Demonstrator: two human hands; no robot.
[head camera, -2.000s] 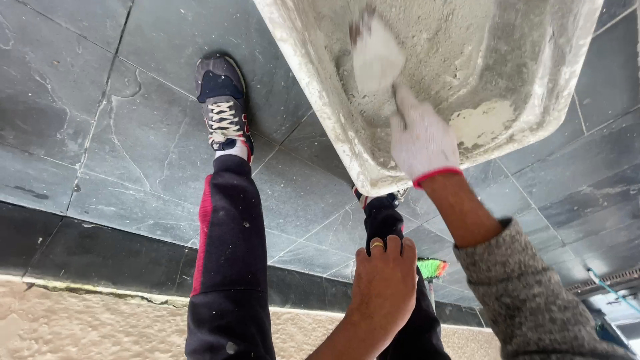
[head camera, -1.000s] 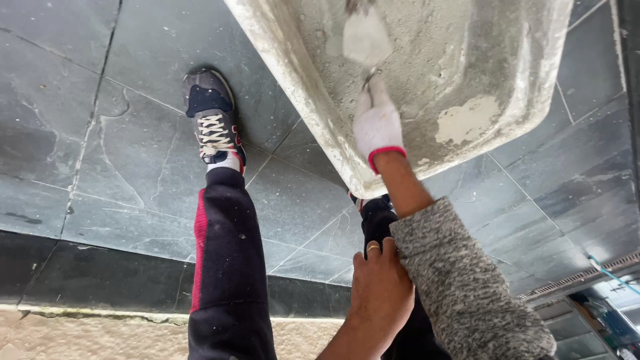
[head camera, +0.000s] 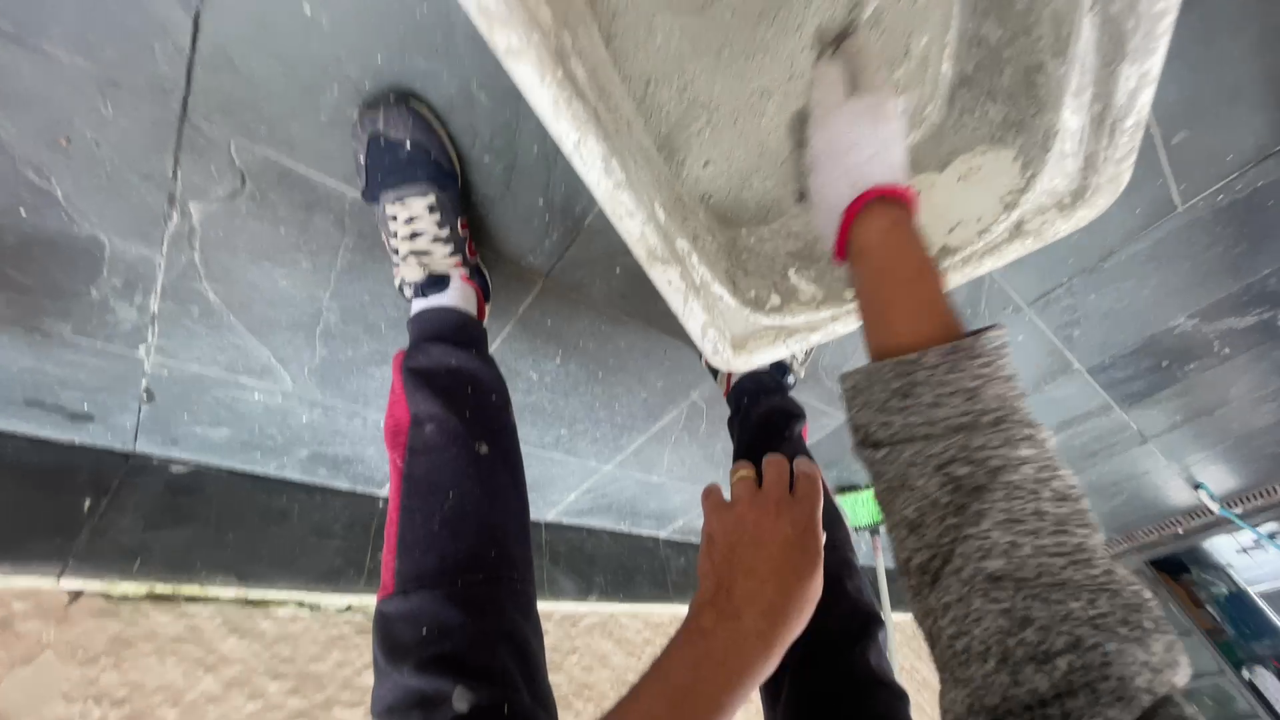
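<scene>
My right hand (head camera: 860, 160), in a white knitted glove with a red cuff, is inside a plaster-crusted tub (head camera: 620, 200). It grips a tool that looks like a trowel (head camera: 838, 38); only a dark, blurred bit shows past the fingers, and the blade cannot be made out. Wet grey mortar or plaster (head camera: 690, 90) coats the tub's bottom, with a paler patch (head camera: 965, 195) right of the glove. Bare, with a ring on one finger, my left hand (head camera: 765, 540) rests on the dark trouser leg (head camera: 770, 415) below the tub's near corner.
Grey slate-like tiles (head camera: 270, 250) cover the floor. One sneaker (head camera: 410, 200) stands left of the tub; the other foot is mostly hidden under its corner. A green-bristled broom (head camera: 860, 508) lies beyond the right sleeve. A floor drain grate (head camera: 1200, 515) runs at the right.
The gloved hand has moved farther up into the tub, and the pale trowel blade seen before it no longer shows clearly. My left hand stays on the leg.
</scene>
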